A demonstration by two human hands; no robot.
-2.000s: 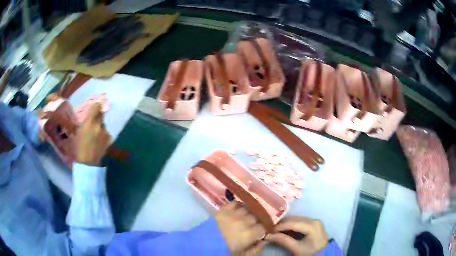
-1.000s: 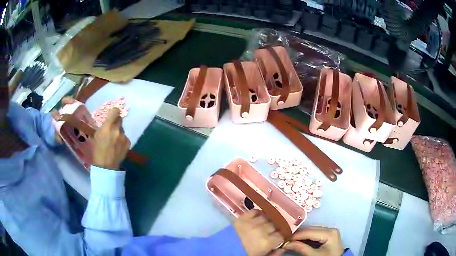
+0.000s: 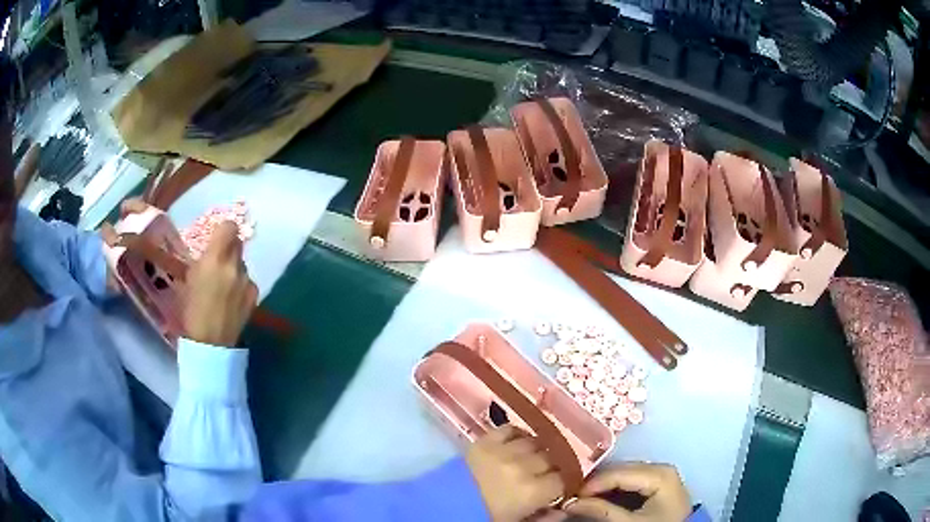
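A pink open-topped box (image 3: 479,354) lies on the white sheet (image 3: 449,291) in front of me. A brown strap (image 3: 510,393) arches lengthwise over it. My left hand (image 3: 515,474) rests on the box's near side, its fingers by the strap's near end. My right hand (image 3: 642,494) pinches the strap's near end, at the box's right end. Fingers cover that end, so any fastener there is hard to make out. A pile of pink fasteners (image 3: 602,377) lies right of the box.
Pink boxes with straps (image 3: 408,240) stand at the back. Spare straps (image 3: 612,301) lie behind the pile. A bag of fasteners (image 3: 882,357) lies at right. At left, a co-worker's hand (image 3: 219,285) is over another pink box (image 3: 153,291). Dark strips (image 3: 255,97) lie on brown paper (image 3: 250,151).
The view has shifted, moving the scene right and down, then slightly back left. Both my hands stay at the strap's near end, with little visible change there.
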